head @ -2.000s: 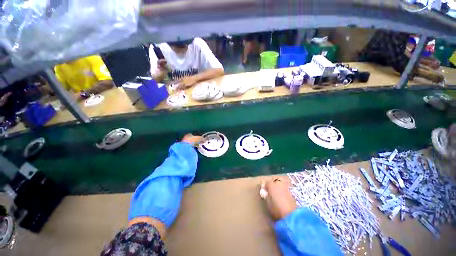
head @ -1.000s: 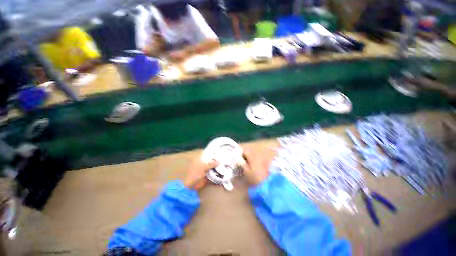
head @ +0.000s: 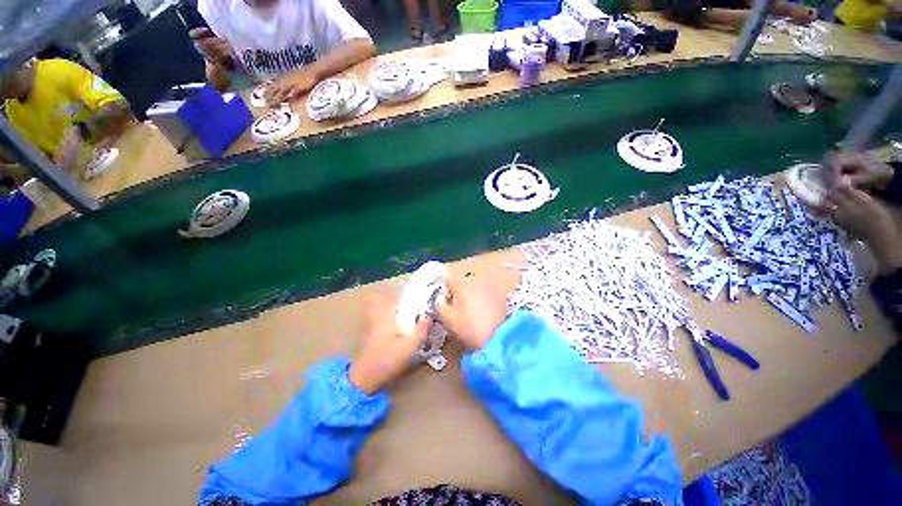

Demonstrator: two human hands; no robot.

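Note:
A round white lamp housing [head: 419, 296] is held tilted, nearly edge-on, above the tan bench [head: 297, 415]. My left hand [head: 386, 341] grips its lower left side. My right hand [head: 467, 311] is at its right side, with the fingertips on the inner part. Whether a small part is between my right fingers cannot be seen. A small white tab sticks out at the bottom of the housing. Both forearms wear bright blue sleeve covers.
A heap of thin white pieces [head: 603, 296] lies right of my hands, with blue-handled pliers [head: 716, 358] and printed strips [head: 757, 237] beyond. The green conveyor belt [head: 366, 208] carries several white discs. Another person's hands [head: 853, 193] hold a disc at far right. A black device [head: 40, 380] stands left.
My left hand has taken a disc from the belt and brought it to my right hand above the bench. The disc is now more tilted. The view has shifted.

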